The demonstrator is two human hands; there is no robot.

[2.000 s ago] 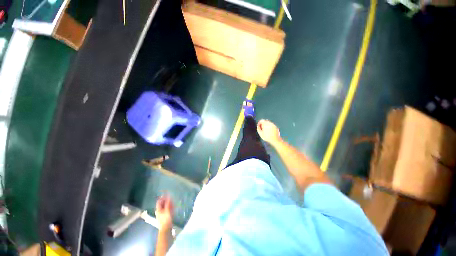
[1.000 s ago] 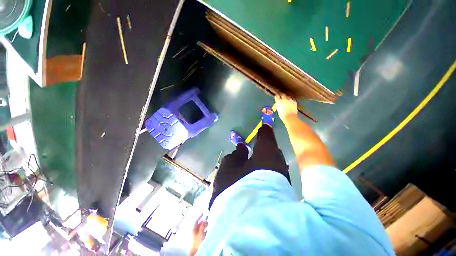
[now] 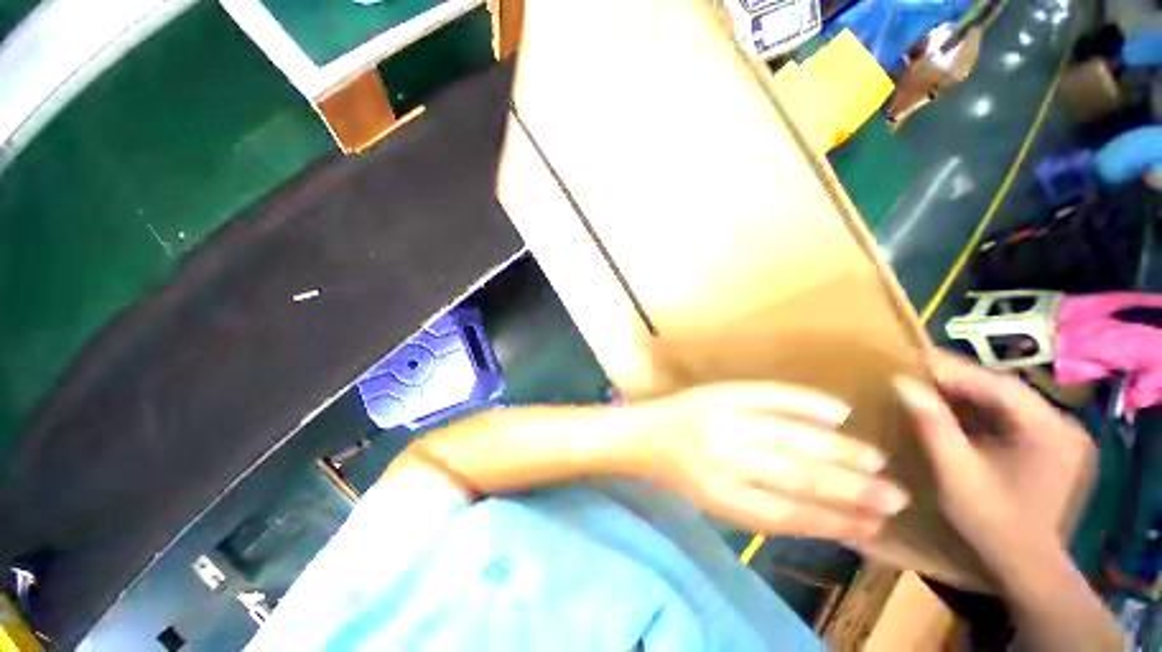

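A large flattened brown carton [image 3: 726, 191] is held up in front of me, tilted, with a fold line down its left part. My left hand [image 3: 777, 459] lies flat across its lower part, fingers stretched out. My right hand [image 3: 1007, 459] is around its lower right edge, thumb on the near face and some fingers hidden; this hand is slightly blurred.
The black conveyor belt [image 3: 242, 331] curves along the left, with a small pale scrap on it. A blue stool [image 3: 433, 369] stands below its edge. Beyond the carton are a yellow piece [image 3: 835, 89], a white-green stool [image 3: 1013, 327] and a person's pink garment [image 3: 1109, 338].
My right hand has brought a flattened carton up from the stack under the green table to in front of me. My left hand has come up onto it. The view has turned.
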